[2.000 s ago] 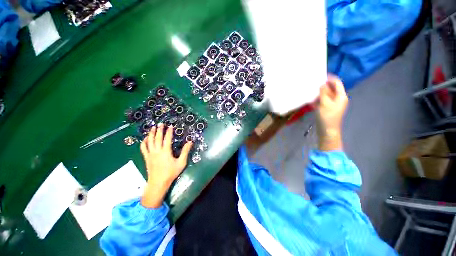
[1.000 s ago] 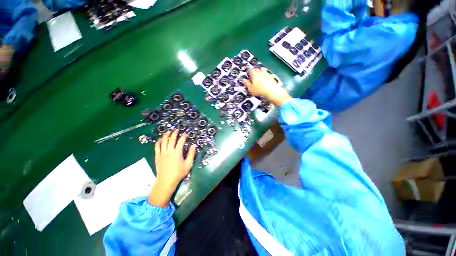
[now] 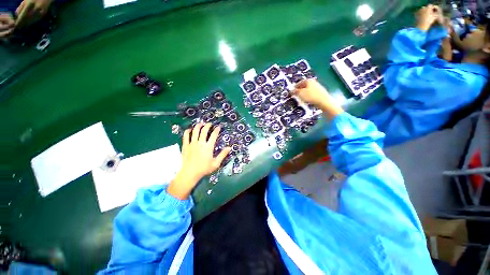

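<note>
Black modules with round dark centres lie in two groups on the green bench. My left hand (image 3: pixel 201 150) lies palm down with spread fingers on the lower left edge of the nearer pile (image 3: pixel 233 115). My right hand (image 3: pixel 311 92) reaches over the right side of the farther group (image 3: pixel 260 80), where pale squares show between the modules. Its fingertips are together at the modules; whether they grip one cannot be told. Small silver parts lie at the near edges of both groups.
Two white sheets (image 3: pixel 72 156) with a pale ring (image 3: pixel 110 162) between them lie left. Thin tweezers (image 3: pixel 156 114) and a dark pair of pieces (image 3: pixel 146 83) lie beyond my left hand. A white tray stack (image 3: pixel 357 71) stands right, near a person in blue (image 3: pixel 430 91). Another person's hands show far left.
My right hand held a large white sheet or tray two seconds ago; it has since come to the farther group. My left hand stays on the nearer pile. The view has turned right.
</note>
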